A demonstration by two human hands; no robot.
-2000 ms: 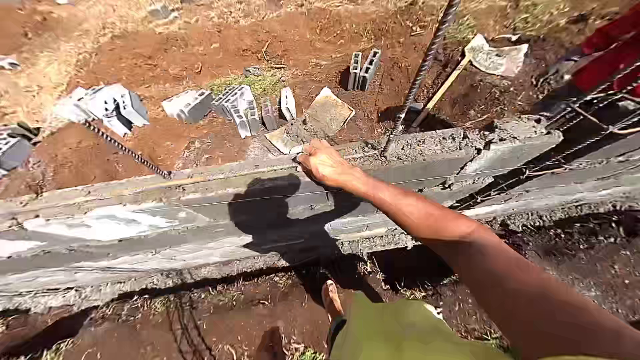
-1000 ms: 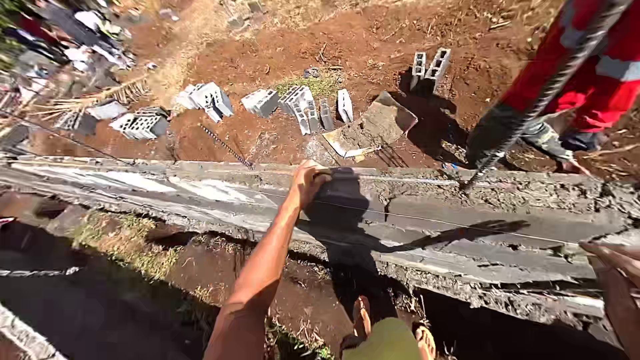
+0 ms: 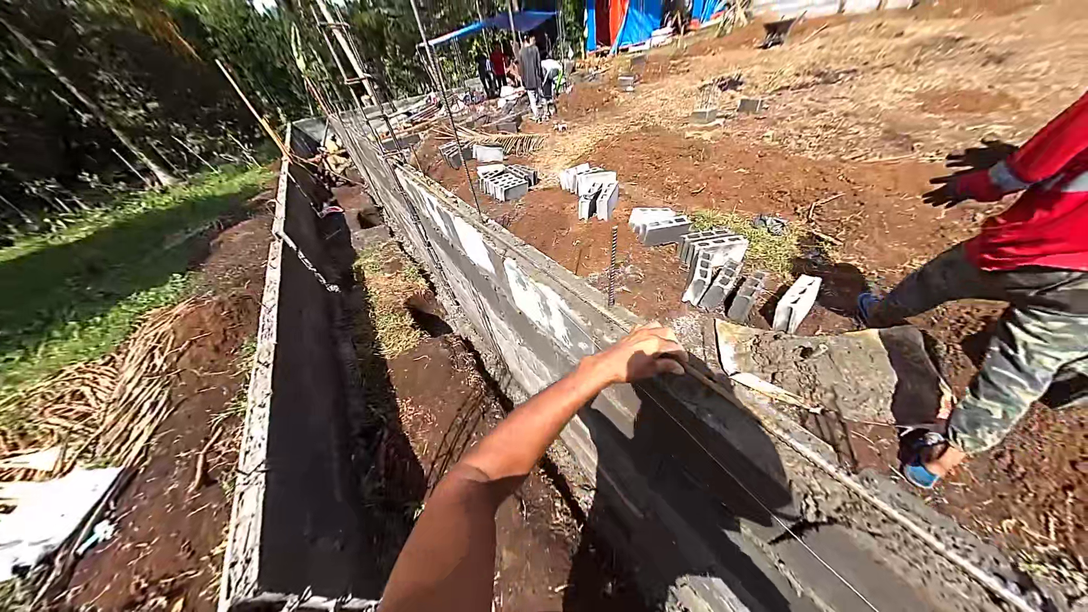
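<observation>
My left hand point(image 3: 642, 353) is on the top edge of a concrete block wall point(image 3: 535, 297), its fingers curled over the edge; whether anything small is under them is hidden. A taut string point(image 3: 748, 493) runs along the wall's near face, below and to the right of the hand. The face is grey with pale, chalky patches. A ribbed steel bar point(image 3: 613, 265) stands upright just beyond the hand. Across the wall lies a flat sheet point(image 3: 807, 365) coated with grey mortar. My right hand is out of view.
Hollow concrete blocks point(image 3: 714, 255) lie in groups on the red soil. A co-worker in a red top point(image 3: 1045, 204) steps near the mortar sheet at right. A trench point(image 3: 442, 399) separates the wall from a lower wall point(image 3: 263, 408) at left. More people point(image 3: 529, 72) stand far off.
My left hand has come onto the wall where my right hand was two seconds ago; my right hand, at the right edge one second ago, has left view. The view has swung left along the wall.
</observation>
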